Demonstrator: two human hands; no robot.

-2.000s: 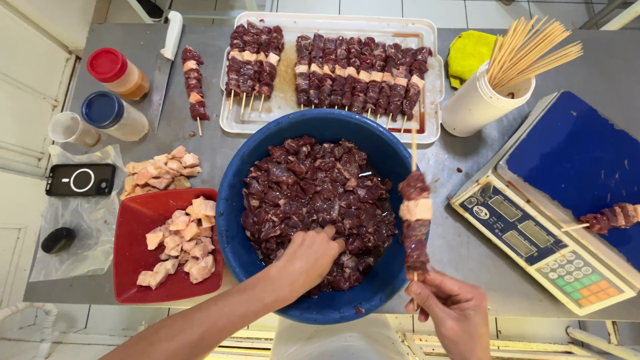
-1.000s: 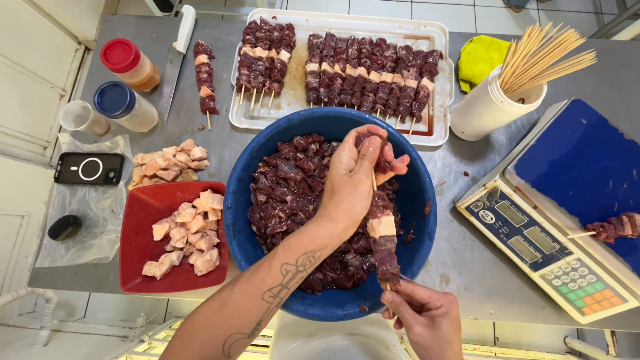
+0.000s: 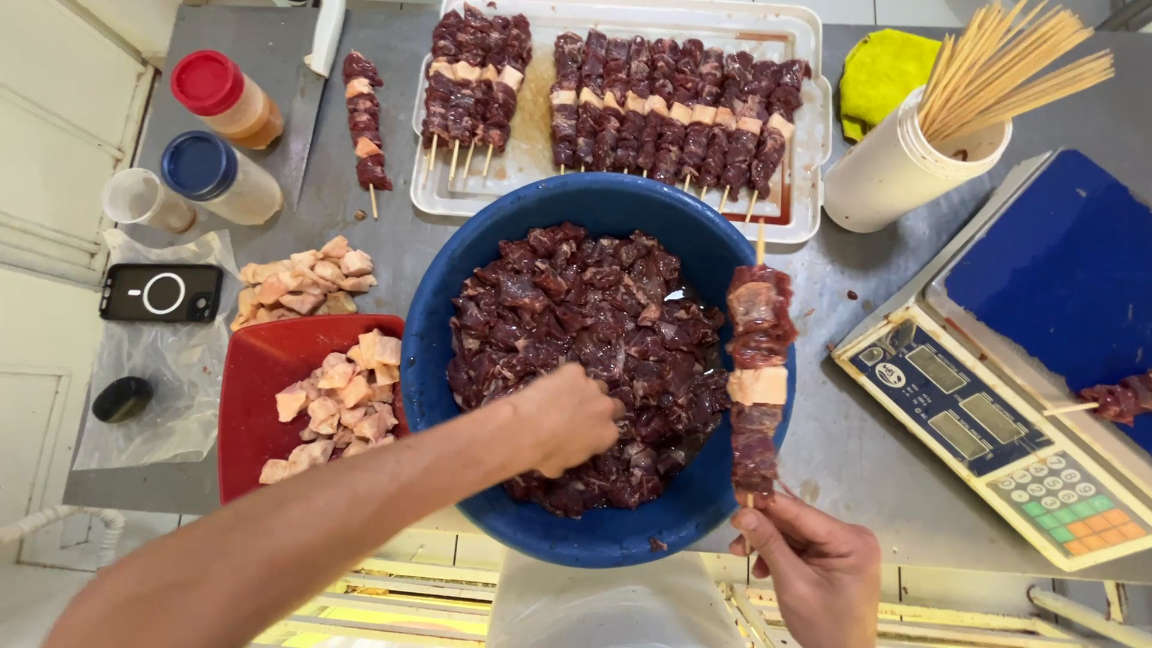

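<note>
My left hand [image 3: 571, 421] reaches into a blue plastic basin [image 3: 432, 270] of dark raw meat pieces [image 3: 558, 315]; its fingertips are down among the meat, and what they touch is hidden. Over the basin's right rim, my right hand [image 3: 801, 549] grips the lower end of a wooden skewer by its stick. That meat skewer [image 3: 760, 432] stands nearly upright in view, with dark meat, one pale fat cube near the middle and a bare tip on top. Beyond the basin, a white tray [image 3: 540, 184] holds two groups of finished skewers [image 3: 666, 108].
Left of the basin are a red bowl [image 3: 247, 405] of fat cubes, more fat pieces [image 3: 306, 279], a phone [image 3: 162, 292], jars [image 3: 225, 99], a knife [image 3: 310, 117] and a lone skewer [image 3: 364, 121]. Right are a stick container [image 3: 886, 171], yellow cloth [image 3: 886, 76] and scale [image 3: 972, 396].
My left hand was at the top of the held skewer one second ago and is now down in the meat. The skewer has more meat on its upper part than two seconds ago.
</note>
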